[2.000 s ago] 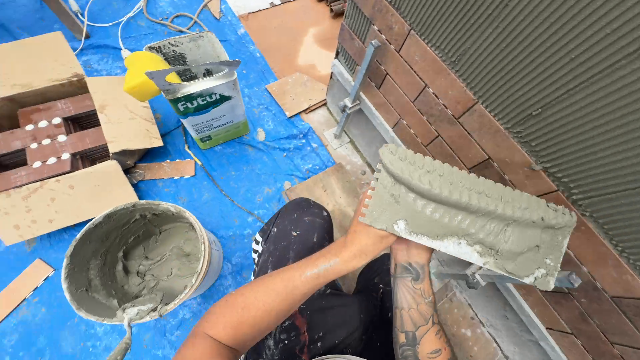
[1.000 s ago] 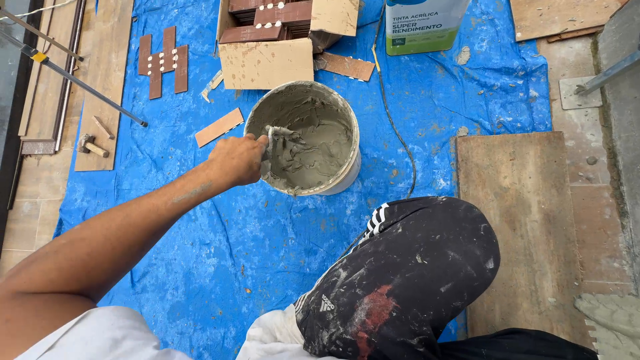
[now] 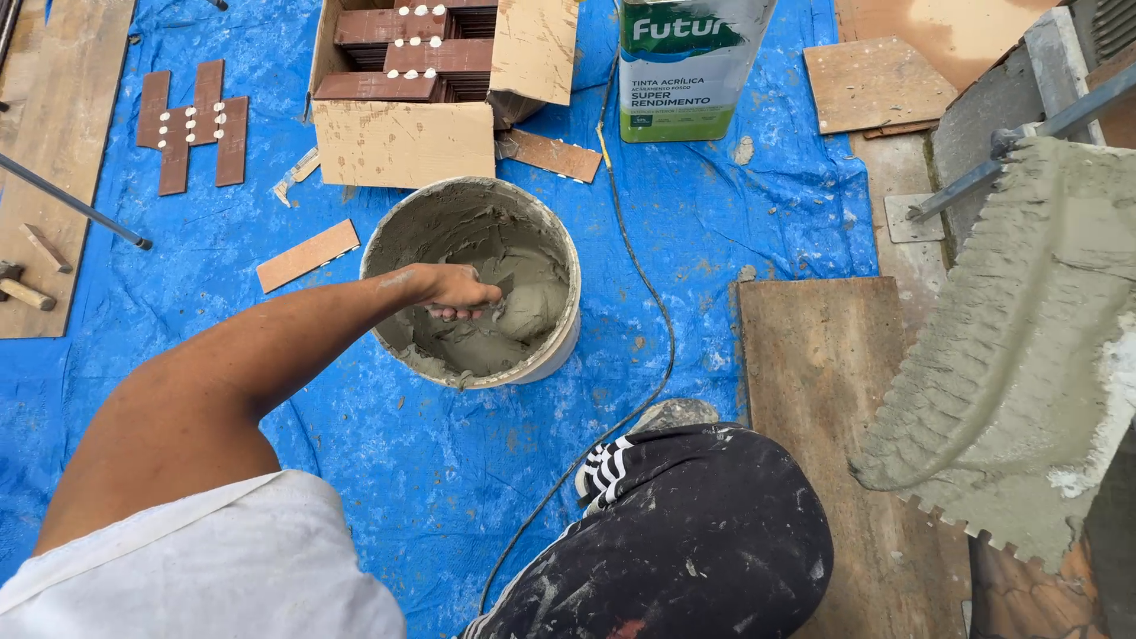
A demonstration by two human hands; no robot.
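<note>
My left hand (image 3: pixel 461 291) is inside the mortar bucket (image 3: pixel 571 342), closed around the handle of a small trowel (image 3: pixel 507 286). Beside that trowel lies a rounded lump of grey mortar (image 3: pixel 532 311). At the right edge, a notched trowel (image 3: pixel 1012 355) is held up, its face thickly covered with grey mortar and its toothed edge showing at the bottom. My tattooed right forearm shows beneath it; the trowel hides most or all of my right hand and the handle.
Behind the bucket stand an open cardboard box (image 3: pixel 404 146) of brown tiles and a paint can (image 3: pixel 679 120). Joined tiles (image 3: pixel 191 124) and a loose strip (image 3: pixel 308 256) lie on the blue tarp (image 3: pixel 373 497). A cable (image 3: pixel 652 284) crosses it. A board (image 3: pixel 821 355) lies right; a metal brace (image 3: pixel 967 186) stands beyond.
The view has swung from the wall to the bucket. My left hand was by the notched trowel two seconds ago, then at the bucket's left rim; now it is further inside the bucket.
</note>
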